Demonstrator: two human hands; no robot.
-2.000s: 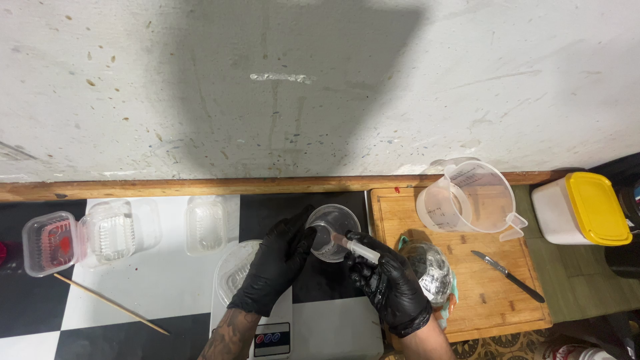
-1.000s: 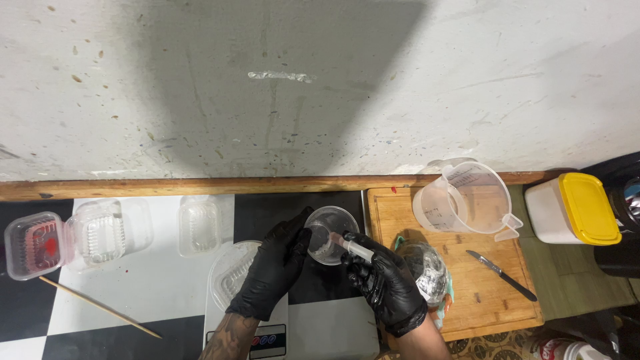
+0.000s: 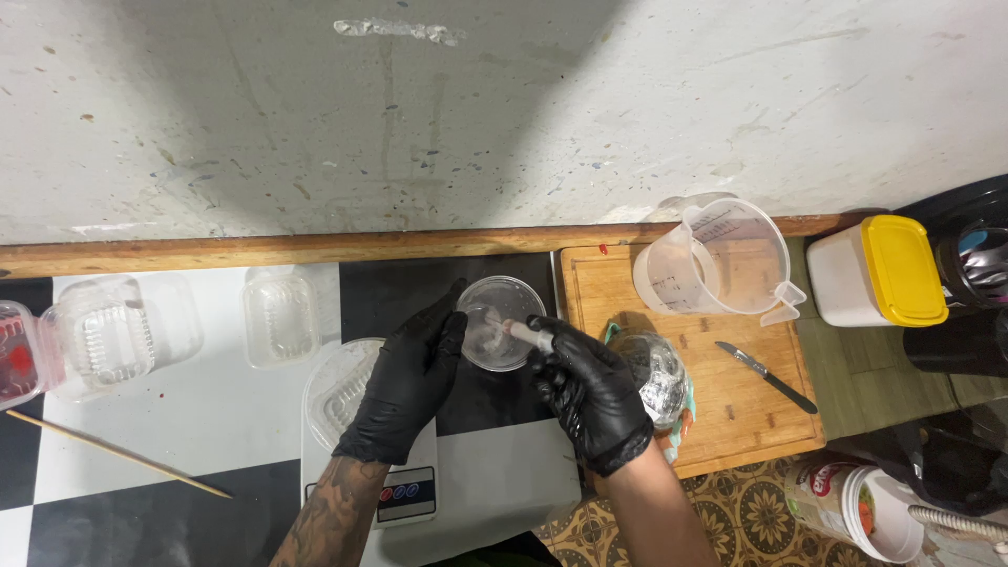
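My left hand (image 3: 413, 378), in a black glove, grips the left side of a clear round plastic cup (image 3: 516, 354), whose open mouth faces the camera. My right hand (image 3: 591, 386), also black-gloved, is closed around a small translucent tube-like tool (image 3: 529, 335), perhaps a syringe, with a reddish tint near its end. The tool's front end is over or inside the cup; a whitish substance shows there. Behind my left hand, a clear plastic container (image 3: 339, 394) sits on a white digital scale (image 3: 425, 480). The glove and tool hide part of the cup's right side.
A bamboo cutting board (image 3: 748, 441) bears a plastic measuring jug (image 3: 728, 260), a knife (image 3: 768, 378) and a foil-like bundle (image 3: 661, 378). A yellow-lidded container (image 3: 906, 272) is at right. Clear trays (image 3: 281, 319), a container with red residue (image 3: 17, 354) and a wooden stick (image 3: 118, 453) lie left.
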